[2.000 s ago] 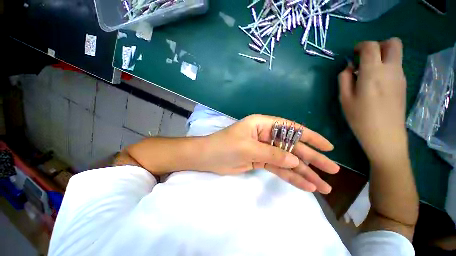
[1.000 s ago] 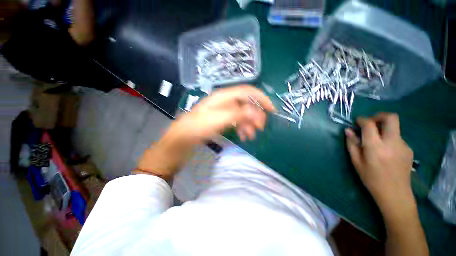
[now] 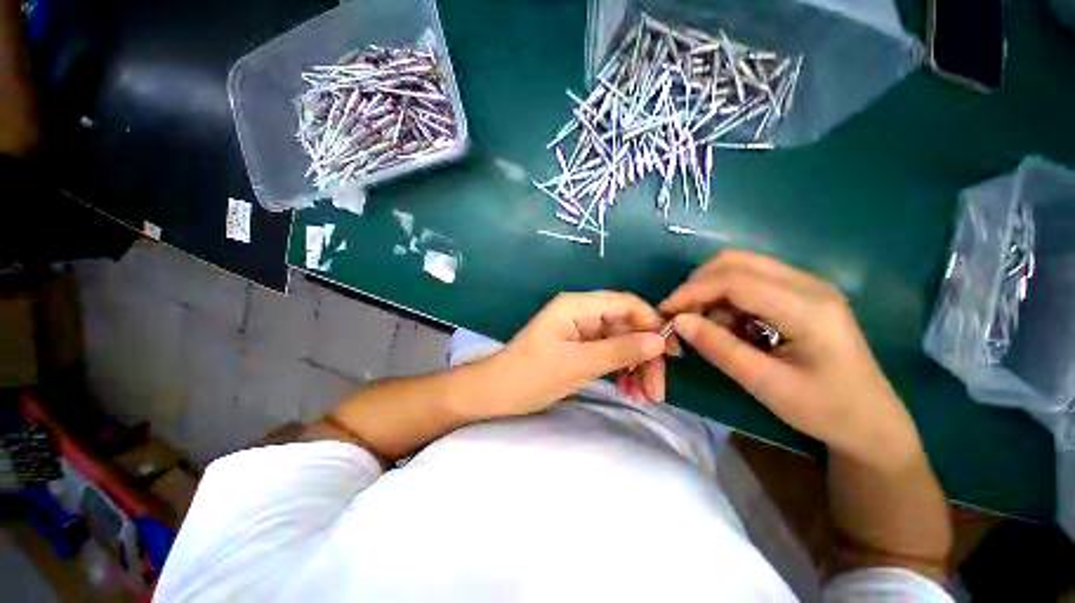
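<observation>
My left hand (image 3: 601,348) and my right hand (image 3: 778,336) meet at the fingertips near the bench's front edge. A small shafted metal part (image 3: 667,330) is pinched between both hands' thumbs and fingers; most of it is hidden. A dark and silver hand tool (image 3: 764,333) lies in my right palm, its end showing between the curled fingers. A loose pile of silver and purple shafted parts (image 3: 637,147) lies on the green mat beyond my hands, running into the tipped clear tub (image 3: 855,71). One single part (image 3: 696,232) lies apart, nearer my right hand.
A clear left tub (image 3: 265,147) full of parts stands at the upper left. Clear right tubs (image 3: 1049,318) with silvery parts are at the right. Label scraps (image 3: 441,265) stick near the left bench edge. A smartphone (image 3: 967,41) lies at the upper right.
My left hand has come back from near the left tub, and my right hand has moved left from beside the pile. Their fingertips now meet. The view has shifted.
</observation>
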